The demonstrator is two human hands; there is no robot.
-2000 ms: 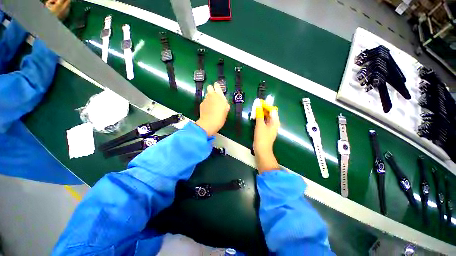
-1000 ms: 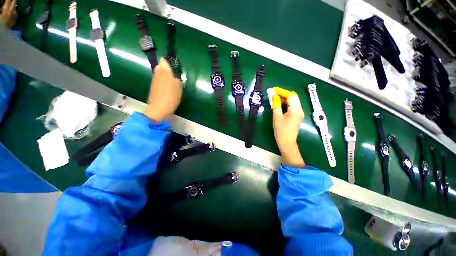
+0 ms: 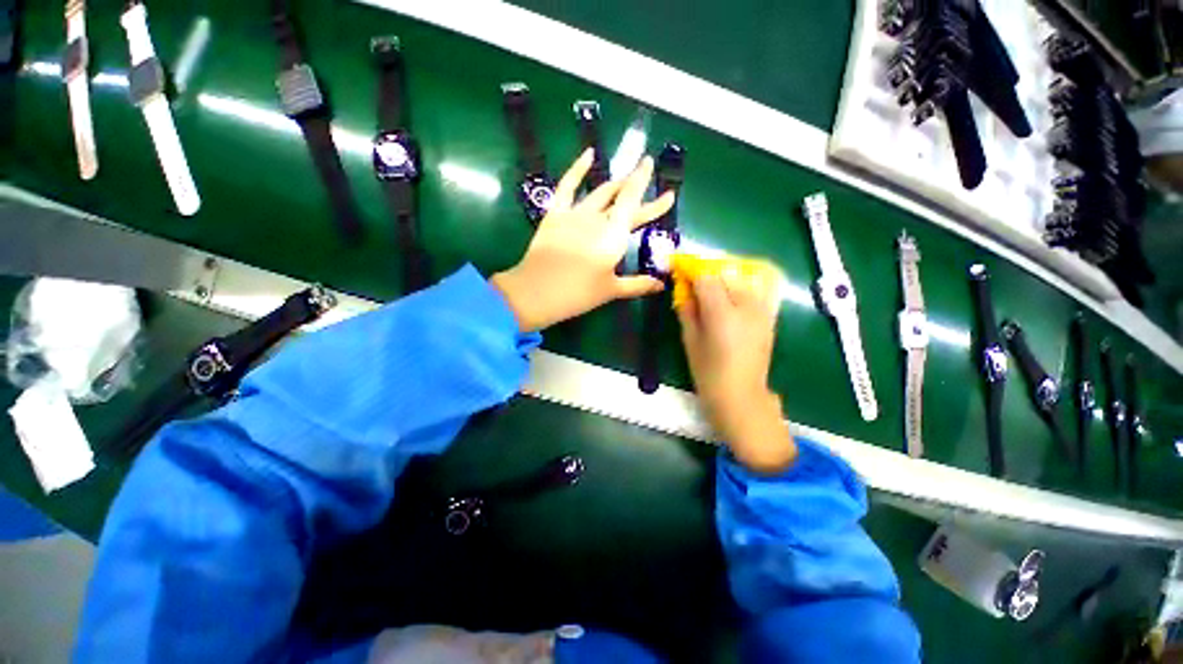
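A black smartwatch (image 3: 659,249) lies on the green belt, case back up, with its strap running down the belt. My left hand (image 3: 584,253) is spread over the watches to its left, thumb near this case; it partly hides another black watch. My right hand (image 3: 733,337) has yellow finger cots, and its bent fingertips are at the right edge of the case. Whether a wipe is pinched in them cannot be told. A black watch (image 3: 538,197) shows its round sensor ring beside my left fingers.
More watches lie along the belt, including a white-strapped one (image 3: 833,292) at right. A white foam tray (image 3: 863,130) holds black straps beyond the rail. Set-aside watches (image 3: 208,363), a crumpled bag (image 3: 78,331) and a white bottle (image 3: 967,560) are on the near bench.
My left hand has moved right from a watch farther left and spread open. My right hand has moved left and down to the watch. The view has shifted, and another watch now shows its sensor ring.
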